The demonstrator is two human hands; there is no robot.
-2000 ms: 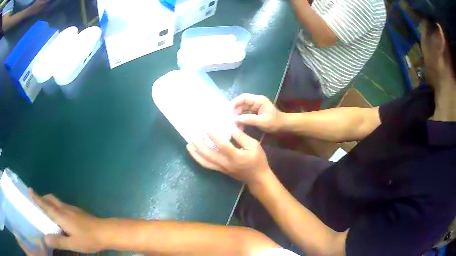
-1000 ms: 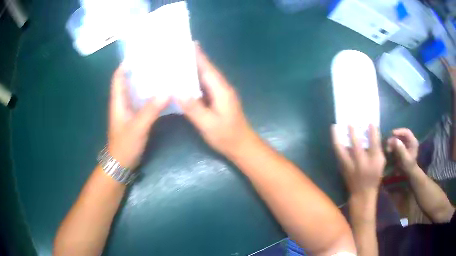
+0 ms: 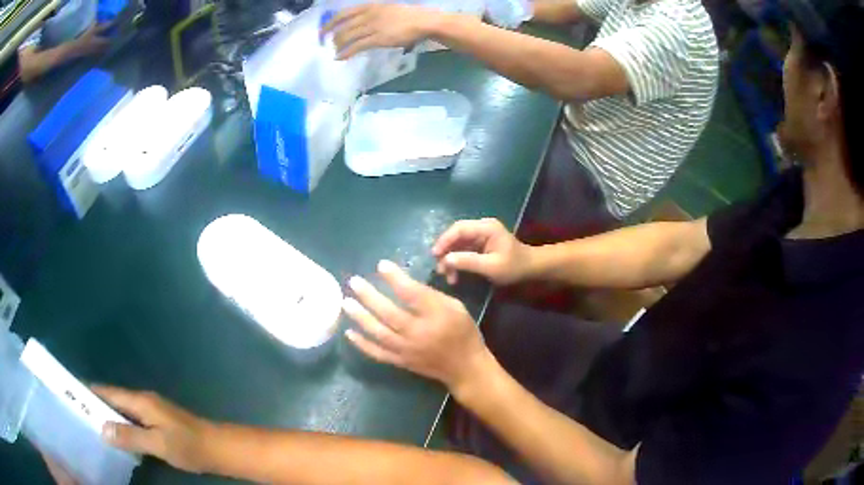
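My right hand [image 3: 161, 431] is at the lower left and grips the end of a pale translucent tub [image 3: 81, 440] with a white, printed band along its upper side. The tub is cut off by the bottom edge. Only a sliver of my left hand [image 3: 59, 471] shows below the tub, so its grip is hidden. Another translucent piece [image 3: 13, 384] is cut off at the left edge, touching or overlapping the tub.
A white oval unit [image 3: 273, 282] lies on the green table [image 3: 189, 355] beside a seated person's hand [image 3: 417, 327]. Beyond are an open translucent tub [image 3: 407, 134], two white oval pieces [image 3: 171, 140] and blue-white cartons [image 3: 284, 137]. A striped-shirt person's hand [image 3: 379, 26] reaches over cartons.
The view swung to my hands and back right. The neighbour's hands have come off the white oval unit, now further left. A carton with a blue panel now shows beside the open tub.
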